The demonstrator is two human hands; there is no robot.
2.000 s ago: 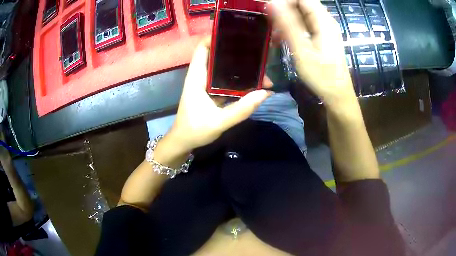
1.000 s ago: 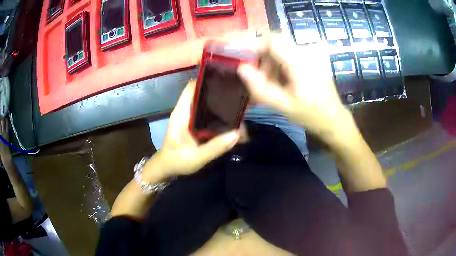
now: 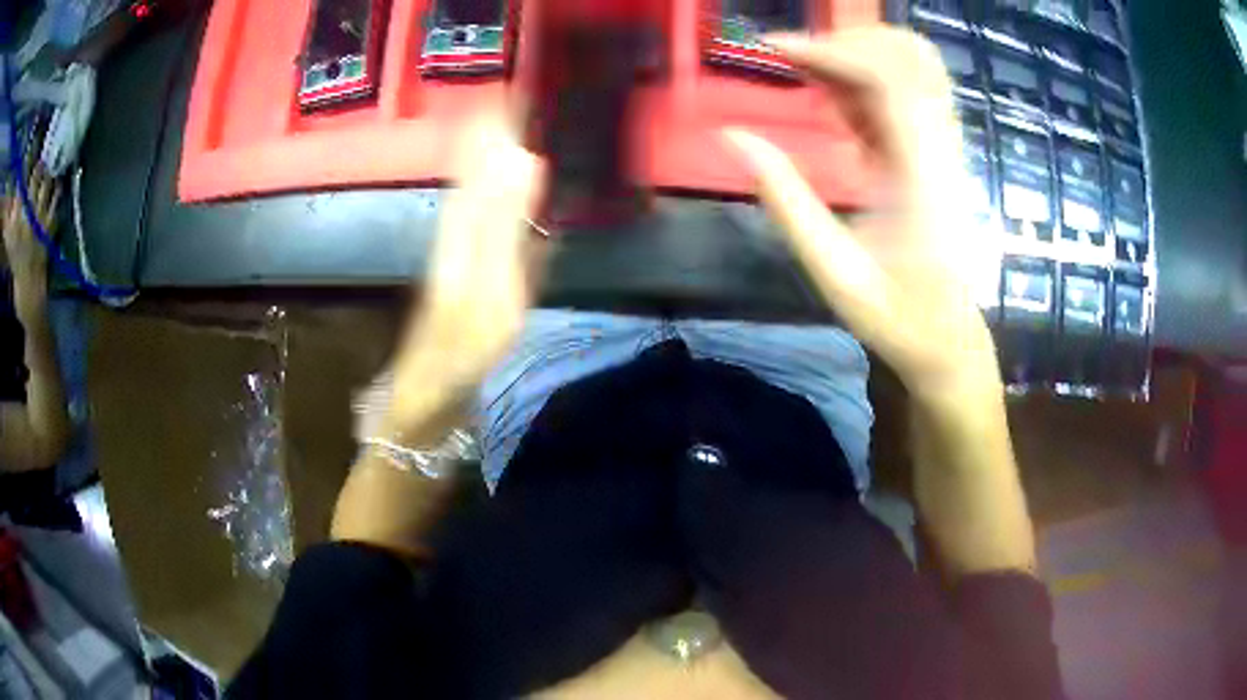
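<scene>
A red mobile phone with a dark front is strongly blurred, upright in view over the near edge of the orange-red foam tray. My left hand is at its left side, fingers against its edge; the blur hides the exact grip. My right hand is to the right of the phone, thumb and fingers apart, holding nothing visible, over the tray's right end. Other red-rimmed phone units with green strips lie in the tray slots.
A clear blister tray with dark pieces in its pockets is on the dark bench, right of the foam tray. A brown cardboard box with crumpled clear plastic is below the bench edge. Another person's hand shows at the far left.
The phone and my left hand have moved up and away from my lap, over the foam tray. My right hand has come off the phone and opened. The view has shifted.
</scene>
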